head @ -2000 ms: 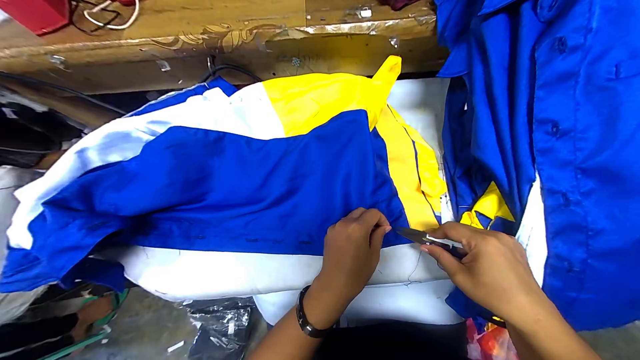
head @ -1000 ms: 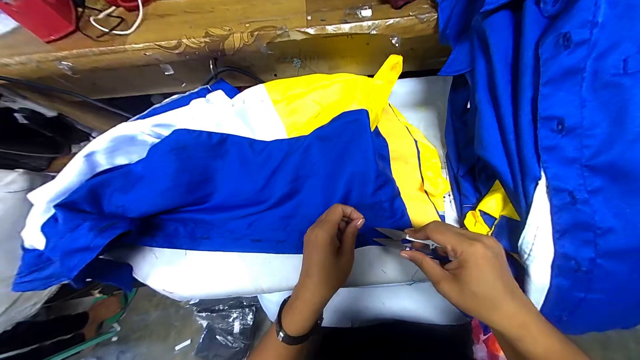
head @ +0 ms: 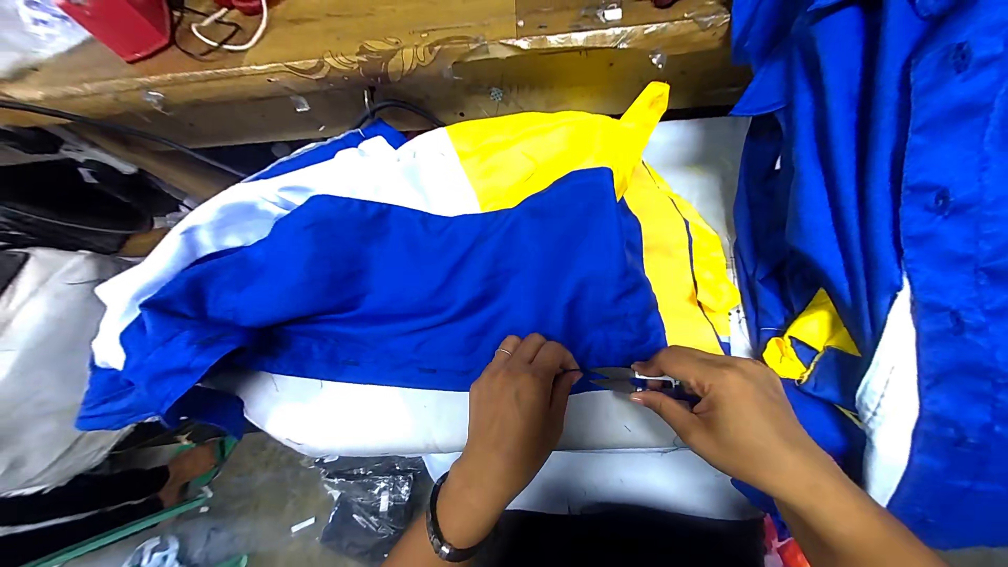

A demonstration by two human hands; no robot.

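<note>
A blue, white and yellow fabric garment [head: 441, 276] lies spread over a padded white surface [head: 354, 409]. My right hand [head: 724, 409] holds small thread snips [head: 622, 378], whose pointed blades face left at the garment's lower edge. Just left of the blade tips, my left hand [head: 524, 394] pinches at that same edge, fingertips together. A short dark thread seems to run between its fingertips and the blades. What else lies between those fingers is hidden.
Another blue garment with buttonholes [head: 953, 260] hangs at the right. A wooden table edge [head: 409, 47] crosses the top, with a red object [head: 126, 27] at its left. Black plastic packaging [head: 366, 504] lies on the floor. A person's foot [head: 189, 465] shows at lower left.
My left hand has moved right from its place one second ago, closer to the snips. The snips remain in my right hand. The spread garment lies much as before.
</note>
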